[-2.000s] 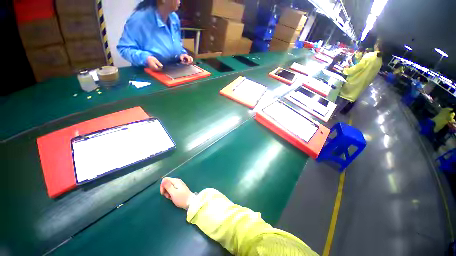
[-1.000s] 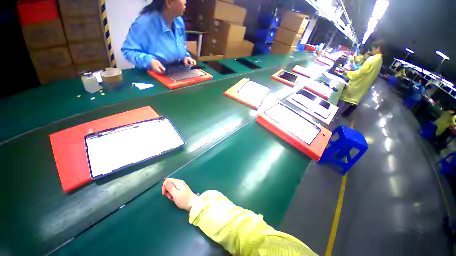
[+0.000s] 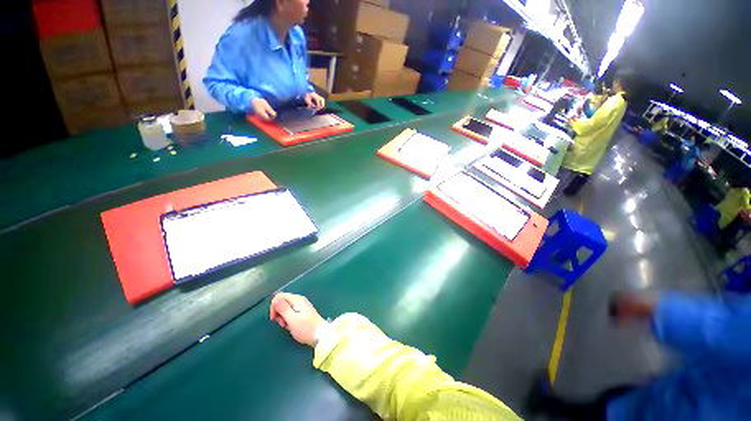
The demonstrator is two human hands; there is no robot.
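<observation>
My right hand (image 3: 295,317), bare in a yellow sleeve, rests on the green bench near a long seam. Its fingers are curled and I see nothing in them. My left hand is out of the picture. Ahead and to the left, a display unit (image 3: 239,233) with a white face and thin black border lies tilted on a red foam pad (image 3: 136,255), overhanging the pad's right side. My hand does not touch either one.
Across the bench, a person in blue (image 3: 262,70) handles a dark panel on a red pad. A bottle (image 3: 152,133) and tape roll (image 3: 188,123) stand nearby. More padded units lie right of centre, beside a blue stool (image 3: 570,247). A blurred blue-sleeved person (image 3: 700,353) is lower right.
The near display unit and its red pad have moved right and slightly away together. The blurred blue-sleeved person has come in at lower right. My right hand stays almost still.
</observation>
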